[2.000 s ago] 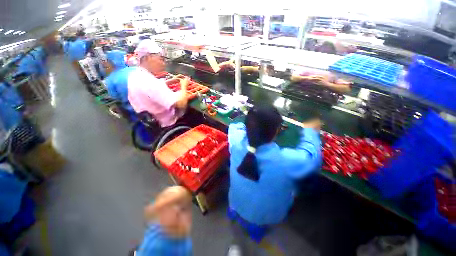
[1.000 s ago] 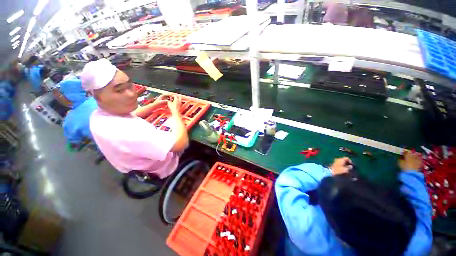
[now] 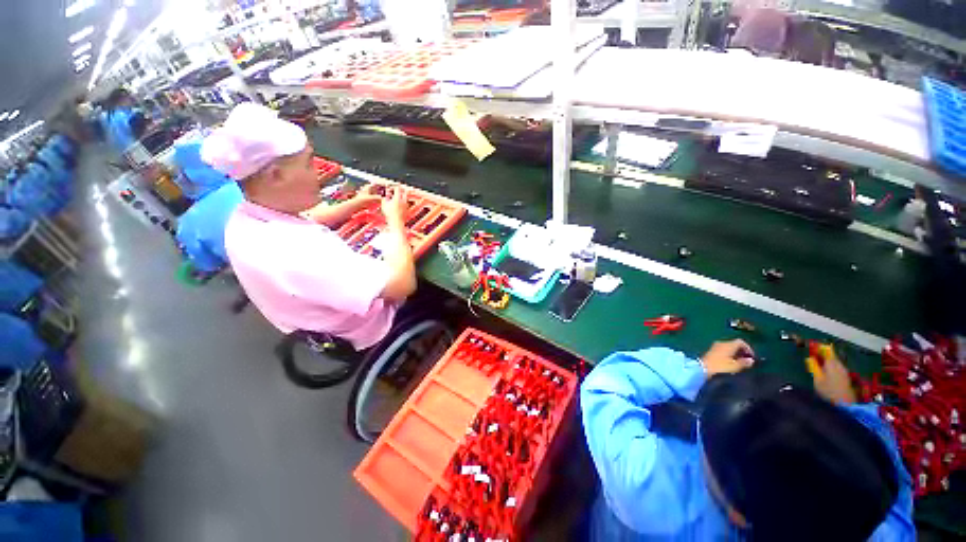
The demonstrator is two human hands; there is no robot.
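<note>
Neither of my hands is in view. Nearest in front of me, a red-orange compartment tray (image 3: pixel 418 418) stands low beside the bench, with red and black parts in several of its compartments and others bare. A loose pile of red parts (image 3: pixel 927 408) lies on the green bench top (image 3: pixel 625 307) at the right. A single red part (image 3: pixel 664 324) lies on the bench near the middle. A second red-orange tray (image 3: pixel 440 228) lies on the bench in front of a seated worker.
A worker in pink (image 3: pixel 302 259) sits in a wheelchair (image 3: pixel 408 371). A worker in blue (image 3: pixel 646 434) bends over the bench, holding something yellow. A teal basket (image 3: pixel 530 277) and a dark phone-like device (image 3: pixel 571 301) lie between them. White shelves (image 3: pixel 741 90) run above. Grey aisle floor (image 3: pixel 233 423) is at left.
Since two seconds ago my view has come closer to the bench and my raised hand has left the picture. Since one second ago, the pink-clad worker's head has turned toward the bench; something yellow shows in the blue-clad worker's hand.
</note>
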